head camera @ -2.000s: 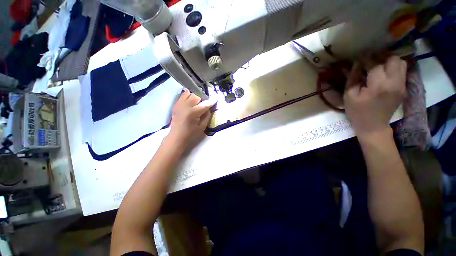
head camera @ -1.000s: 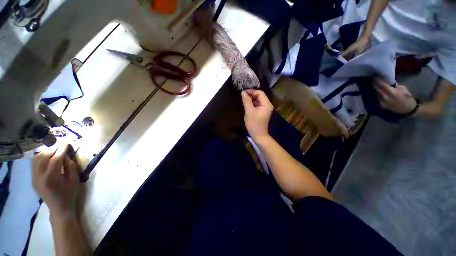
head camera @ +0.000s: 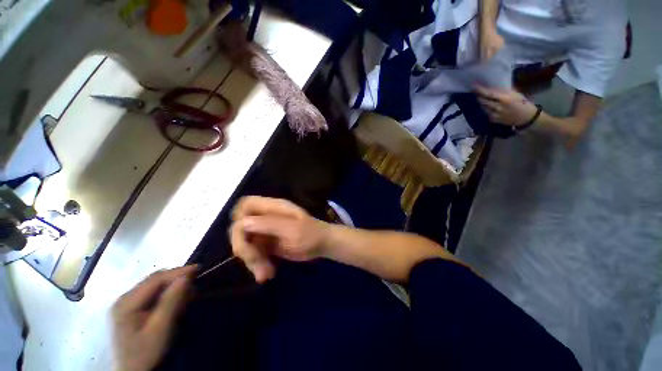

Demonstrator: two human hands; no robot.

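Note:
My left hand [head camera: 154, 313] is over the table's front edge, thumb and fingers pinched on a thin thread [head camera: 216, 266]. My right hand [head camera: 274, 235] is just to its right, above my navy-clad lap, slightly blurred, with fingers curled. The thread runs between the two hands. The pinkish thread bundle [head camera: 288, 94] hangs over the table edge. Red-handled scissors [head camera: 190, 118] lie on the white machine table [head camera: 210, 174], blades pointing left. The presser foot area [head camera: 33, 235] is lit at the left edge, with a pale fabric piece around it.
The sewing machine head [head camera: 43, 43] arches over the upper left. White and navy cut pieces [head camera: 435, 123] lie on a slatted wooden seat [head camera: 395, 168] beyond the table. Another person's hands [head camera: 508, 107] handle pale fabric there. Grey floor [head camera: 566, 232] is at right.
My left hand has left the needle area and come to the table edge. My right hand has moved from the thread bundle towards it, with thread now between them. The view has shifted right.

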